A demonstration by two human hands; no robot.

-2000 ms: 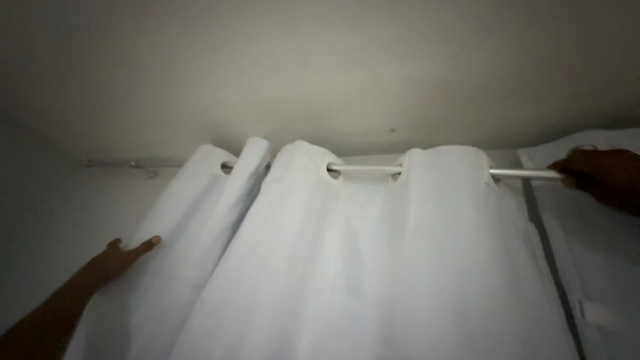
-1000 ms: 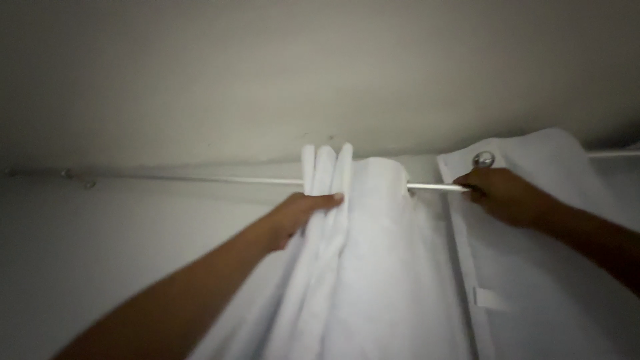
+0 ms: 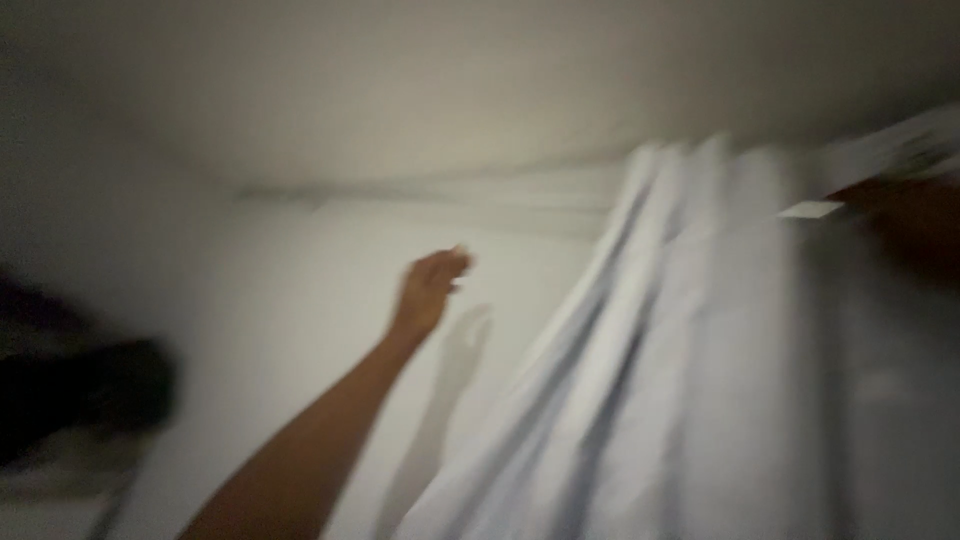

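Note:
A white grommet curtain (image 3: 660, 337) hangs in bunched folds from a thin metal curtain rod (image 3: 810, 209), whose bright stretch shows at the right between the curtain and my right hand. My right hand (image 3: 911, 225) grips the rod at the right edge, dark and blurred. My left hand (image 3: 435, 281) is raised in front of the wall, left of the curtain and touching nothing; its fingers are partly curled, with nothing seen in them. The rod's far left stretch is too blurred to tell well.
The ceiling (image 3: 420, 82) lies just above the rod. A pale wall (image 3: 300, 277) stands behind my left hand and carries its shadow. Dark, blurred objects (image 3: 82, 390) are at the lower left. Part of another pale curtain (image 3: 900, 146) shows at the upper right.
My left hand has let go of the bunched curtain it held a second ago and is now apart from it. The curtain, spread along the rod two seconds ago, is bunched. The view has swung left.

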